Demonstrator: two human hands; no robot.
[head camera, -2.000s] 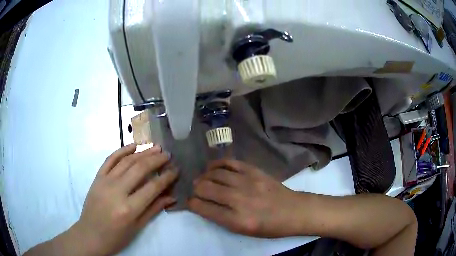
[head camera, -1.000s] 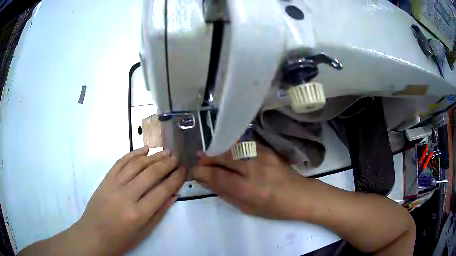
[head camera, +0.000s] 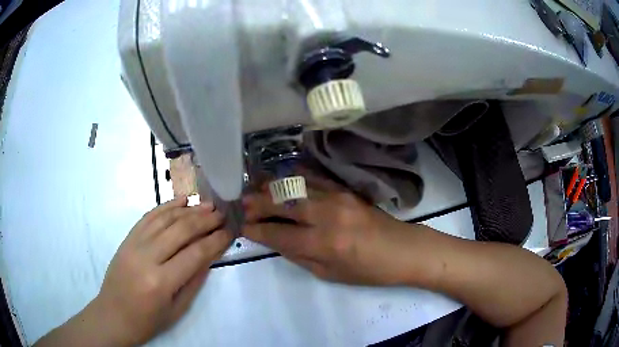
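Note:
A narrow end of grey-brown cloth (head camera: 235, 218) lies under the sewing machine head, between my hands. My left hand (head camera: 159, 261) is flat on the table, its fingertips on the cloth's left edge, below a tan square (head camera: 183, 177). My right hand (head camera: 332, 230) holds the cloth's right side, its fingertips close to my left ones and partly behind a cream dial (head camera: 288, 190). The white machine head (head camera: 210, 81) hides the needle and presser foot. More grey-brown cloth (head camera: 380, 166) is bunched under the arm, with a dark ribbed band (head camera: 499, 193) hanging at its right.
The machine arm (head camera: 441, 57) spans the top, with a second cream dial (head camera: 336, 101). A small tray (head camera: 556, 210) at right holds orange-handled and purple items. The white table (head camera: 61, 223) extends left, with a small grey mark on it. Dark cloth shows at the bottom right.
The cloth in front of the machine head has become shorter, and more bed shows below it. My right hand has moved up and left, closer to my left hand. The camera view has shifted too.

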